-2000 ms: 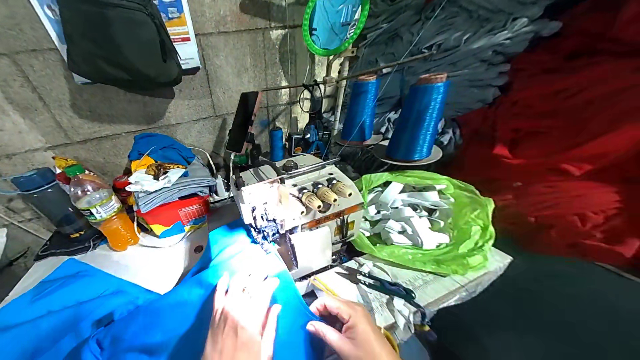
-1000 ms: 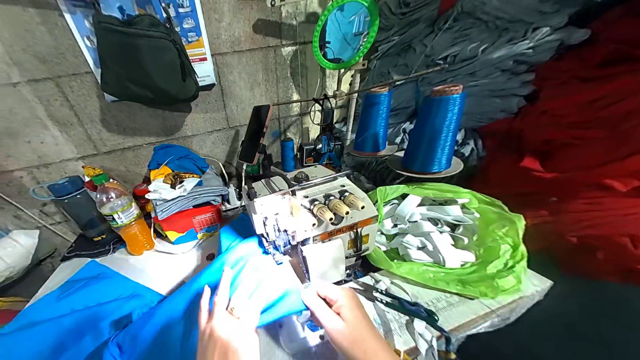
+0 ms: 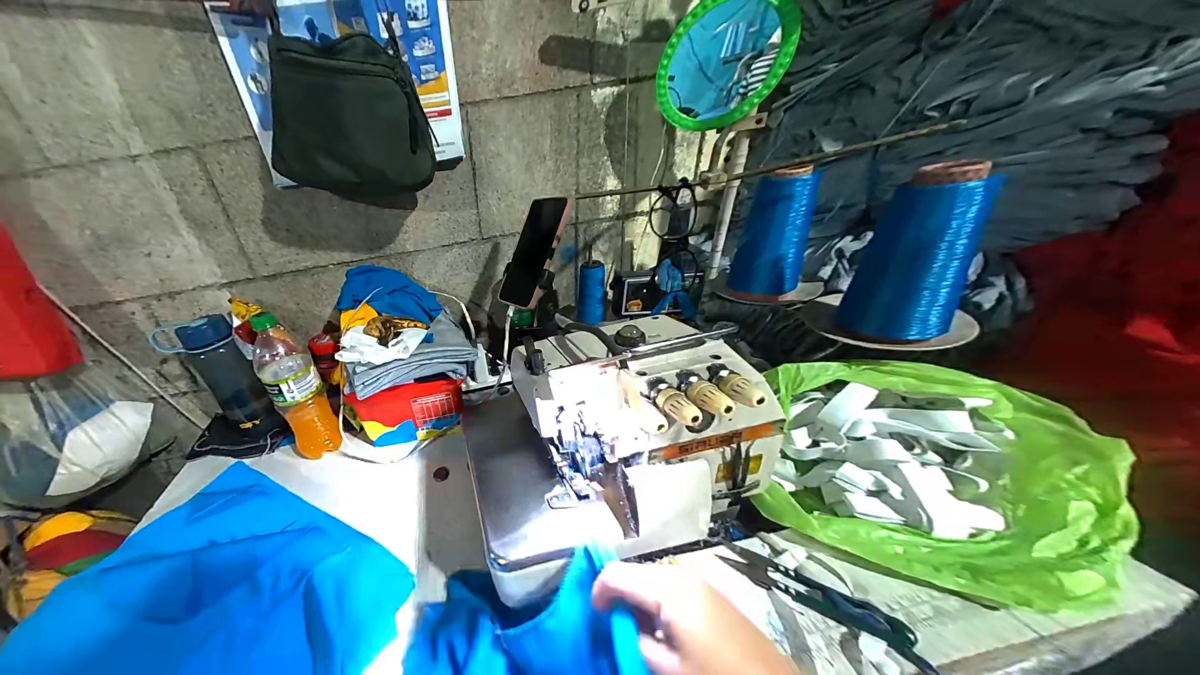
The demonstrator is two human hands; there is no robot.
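My right hand is closed on a bunched edge of blue fabric just in front of the overlock sewing machine. That fabric hangs below the machine's metal plate, outside the needle area. My left hand is out of the frame. Another spread of blue cloth lies on the white table at the left. To the right of my hand are dark-handled scissors. Two large cones of blue thread stand behind the machine.
A green plastic bag of white strips sits at the right. At the back left stand a bottle of orange drink, a dark water bottle and folded cloths. A phone is propped behind the machine.
The blue fabric that lay on the machine plate under both hands has come off toward the front. My left hand has left the view. The view has shifted left.
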